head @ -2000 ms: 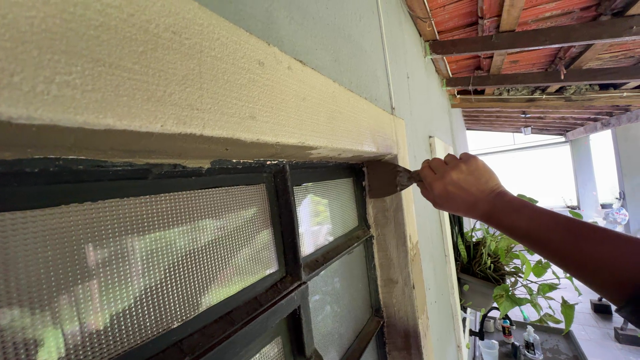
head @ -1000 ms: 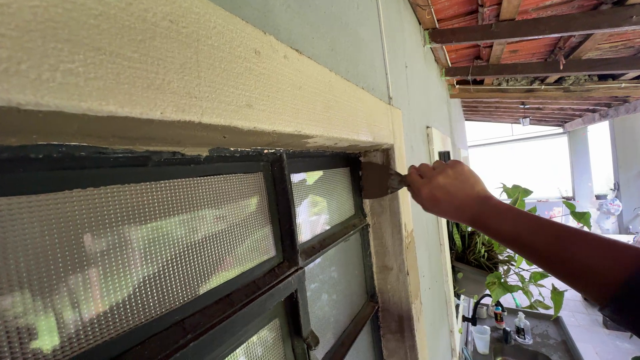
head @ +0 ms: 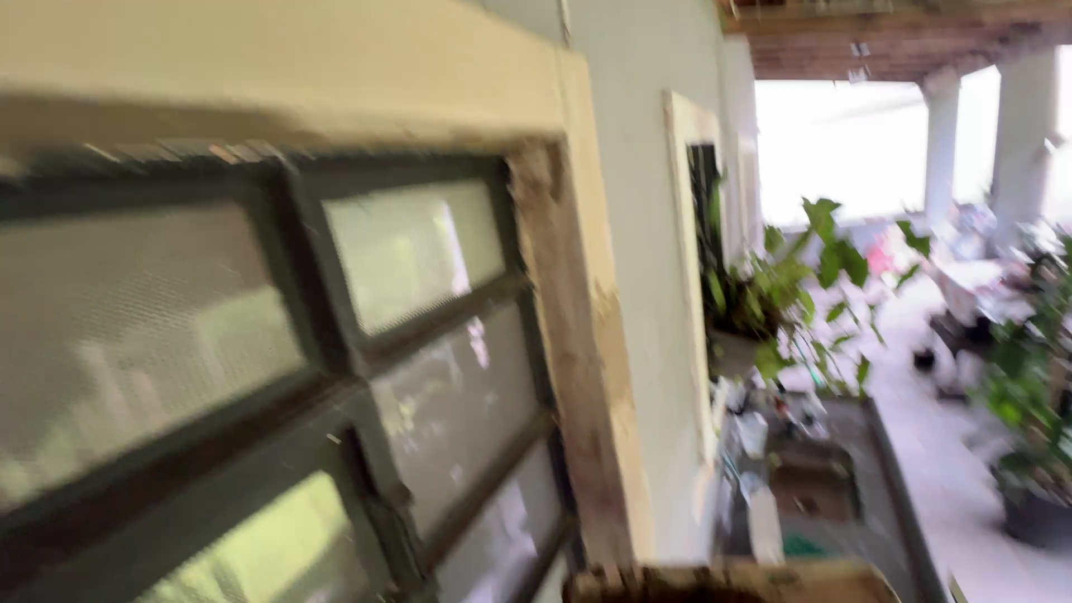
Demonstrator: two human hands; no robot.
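Observation:
Neither of my hands shows in the blurred head view of now, and the putty knife is out of view too. A dark metal window frame (head: 318, 268) with textured glass panes (head: 419, 251) fills the left. Around it runs a cream-painted surround (head: 335, 75). Its right inner side (head: 569, 335) looks bare and brownish, with patchy cream paint along the outer edge. Rough, pale marks line the joint above the metal frame. The brown rim of an object (head: 729, 578), too blurred to name, juts in at the bottom edge.
Beyond the pale wall (head: 645, 251) is a second window surround (head: 695, 276) with a leafy potted plant (head: 754, 310). Below it, a dark counter (head: 888, 477) holds a sink (head: 812, 486) and bottles. Another potted plant (head: 1030, 419) stands on the tiled floor at right.
My right hand, earlier holding a putty knife at the frame's upper right corner, has left the view. The view has swung down and right. The brown rim has appeared at the bottom.

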